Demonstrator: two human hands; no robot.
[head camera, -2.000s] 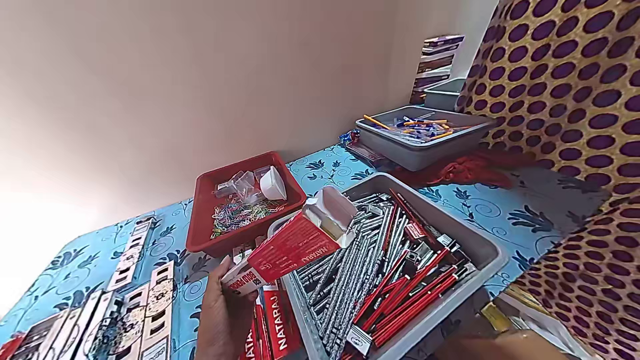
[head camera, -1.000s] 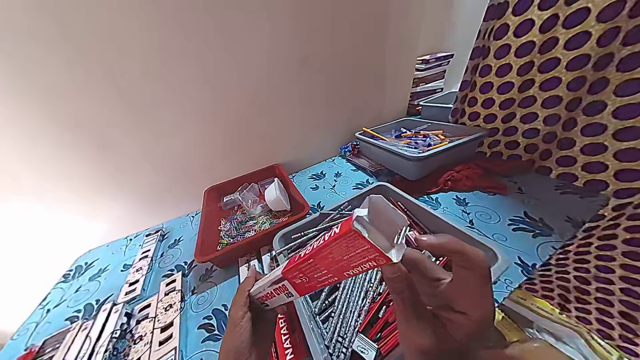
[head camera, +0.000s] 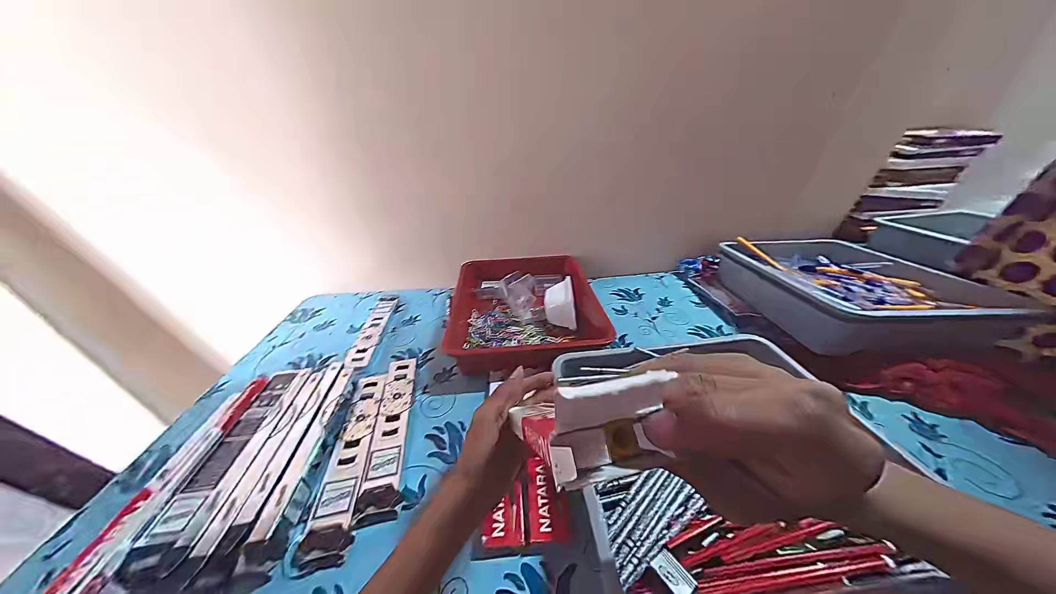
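Observation:
A red-and-white Nataraj pencil box (head camera: 540, 441) is held between both hands, its white end flaps (head camera: 615, 404) open toward me. My left hand (head camera: 495, 433) grips its far left end. My right hand (head camera: 759, 429) has its fingers at the flaps, above a grey plastic tray (head camera: 594, 528). In that tray lie many silver-patterned pencils (head camera: 652, 516) and red-and-black pencils (head camera: 767, 561), partly hidden by my right hand and forearm. More red Nataraj boxes (head camera: 546, 503) lie on the table just left of the tray, under the held box. What is inside the held box is hard to tell.
A red tray (head camera: 487, 355) of colourful small clips and plastic containers stands behind. Long packs (head camera: 247, 462) and patterned boxes (head camera: 388, 437) lie at left on the blue floral cloth (head camera: 450, 412). A grey tray of pens (head camera: 833, 322), red fabric (head camera: 957, 392) and a stack (head camera: 932, 173) are at right.
My right hand came in from the lower right to the box's open end. The box has turned, its open end now facing me. The view has swung left.

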